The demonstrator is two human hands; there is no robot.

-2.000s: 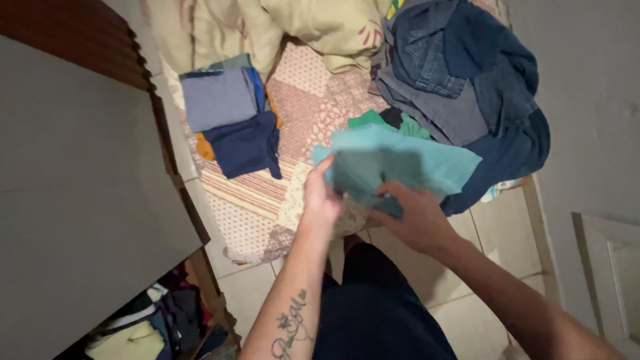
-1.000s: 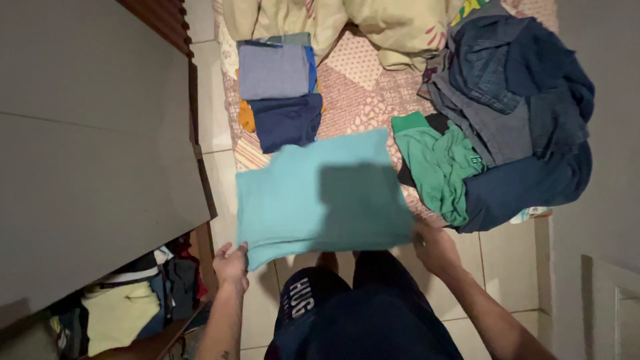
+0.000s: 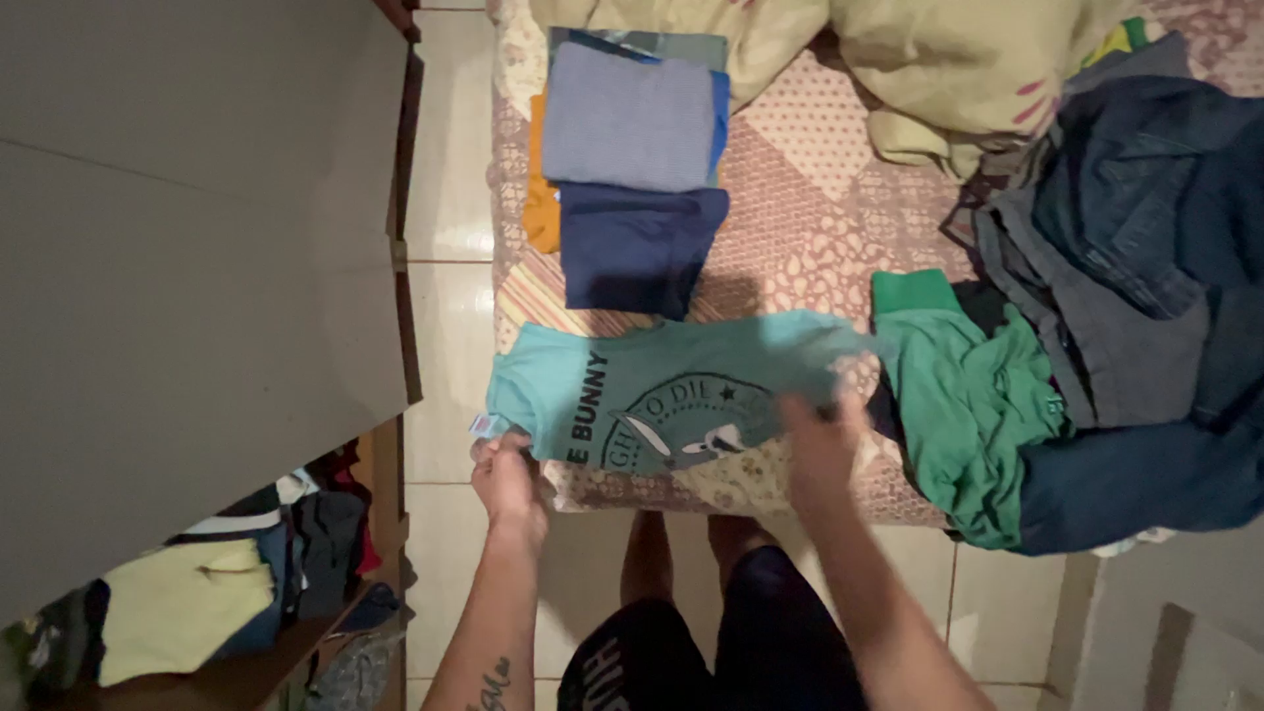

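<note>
A teal printed T-shirt [image 3: 671, 395], folded lengthwise, lies across the near edge of the bed. My left hand [image 3: 509, 479] grips its collar end, beside a small white tag. My right hand [image 3: 820, 434], blurred, is at the shirt's right part; whether its fingers hold the cloth cannot be told. Beyond the shirt lie folded navy cloth [image 3: 637, 247] and a folded grey-blue garment [image 3: 629, 118], which rests on other folded clothes. A crumpled green garment [image 3: 963, 395] is to the right of my right hand.
Dark trousers and jeans [image 3: 1136, 217] are heaped on the bed's right side. A cream blanket [image 3: 948, 69] is bunched at the far side. At left stand a grey cabinet panel [image 3: 197, 247] and a shelf of clothes [image 3: 188, 607]. Tiled floor [image 3: 449, 375] separates them from the bed.
The teal shirt, spread as a wide plain panel one second ago, is now a narrower strip with its print showing. My left hand has moved to the collar end.
</note>
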